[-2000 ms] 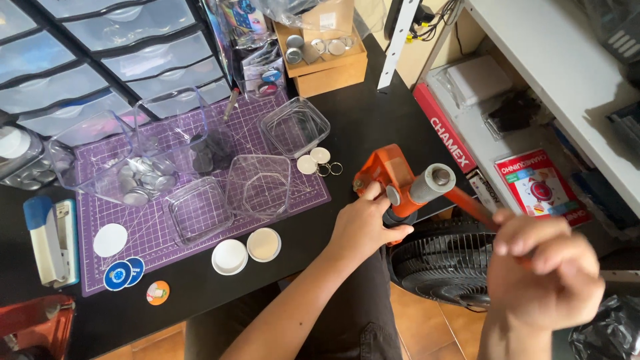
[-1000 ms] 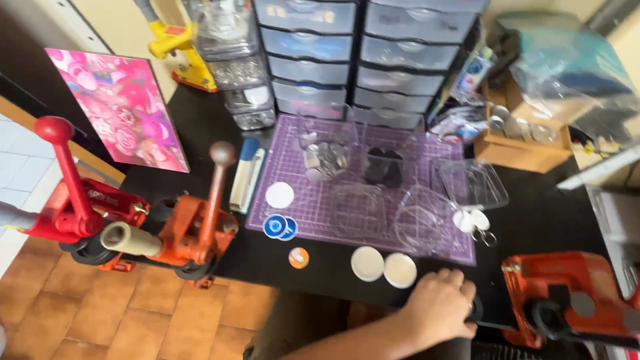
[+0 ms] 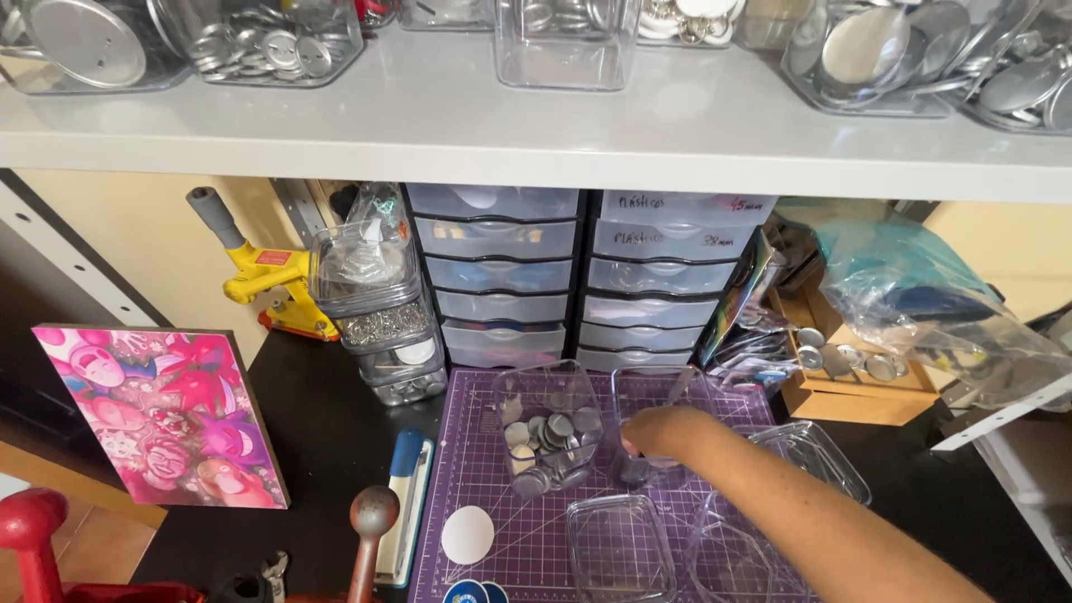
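My right hand reaches from the lower right into a clear plastic container with dark pieces low inside; its fingertips are hidden. My left hand is out of view. Just left stands another clear container of metal button parts. Both are on a purple cutting mat. Nearer lie an upturned or empty-looking clear container and another clear one under my forearm. A white paper disc and blue round printed discs lie at the lower left of the mat.
A grey shelf with containers of metal parts crosses above. Drawer units stand behind the mat. Left are a yellow hand press, stacked tubs, a pink picture panel and press levers. A cardboard box sits right.
Two seconds ago both hands were at the orange press, the left near its base, the right by its lever. Now my right hand is in the container and my left is out of view. The view has swung upward.
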